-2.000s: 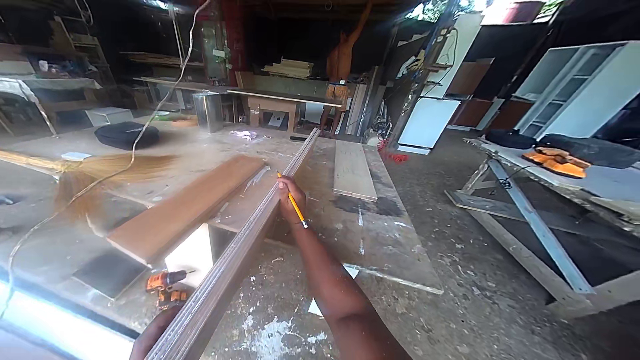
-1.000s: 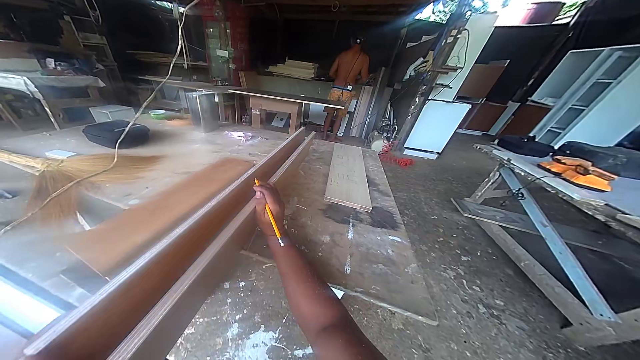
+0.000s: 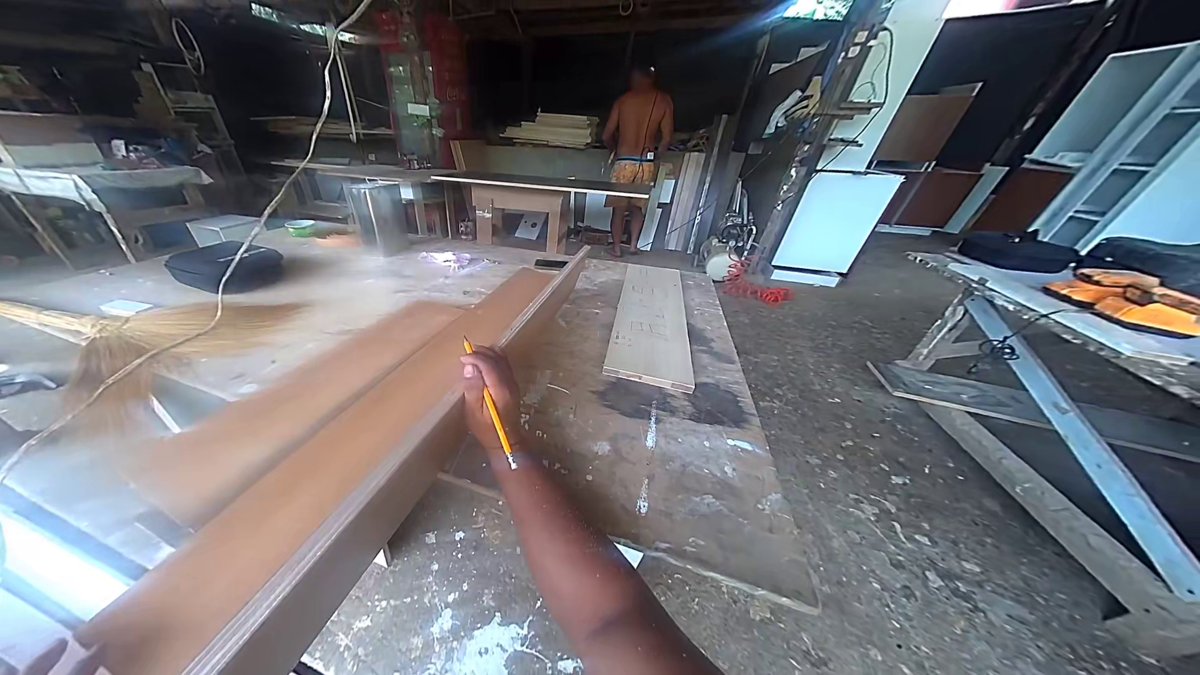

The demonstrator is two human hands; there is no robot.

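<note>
My right hand (image 3: 491, 386) grips the near edge of a long brown board (image 3: 347, 445) with a pale layered edge, and a yellow pencil (image 3: 487, 398) sits between its fingers. At the bottom left corner, part of my left hand (image 3: 58, 656) is at the board's near end, cut off by the frame edge; its fingers are barely visible. Another brown board (image 3: 309, 394), blurred, lies just left of the held one. A shorter pale board (image 3: 650, 323) with pencil marks lies flat on the worktop (image 3: 694, 511), right of my right hand.
A person (image 3: 639, 131) stands with their back to me beyond a long table (image 3: 544, 183). A straw broom (image 3: 141, 342) and a black case (image 3: 223, 266) are at left, near a hanging cord (image 3: 281, 192). A trestle table (image 3: 1106, 328) with orange-and-black items stands at right.
The held board has tilted, and its broad brown face now shows. My right hand still holds it with the pencil. The person at the back has come into view since the first frame.
</note>
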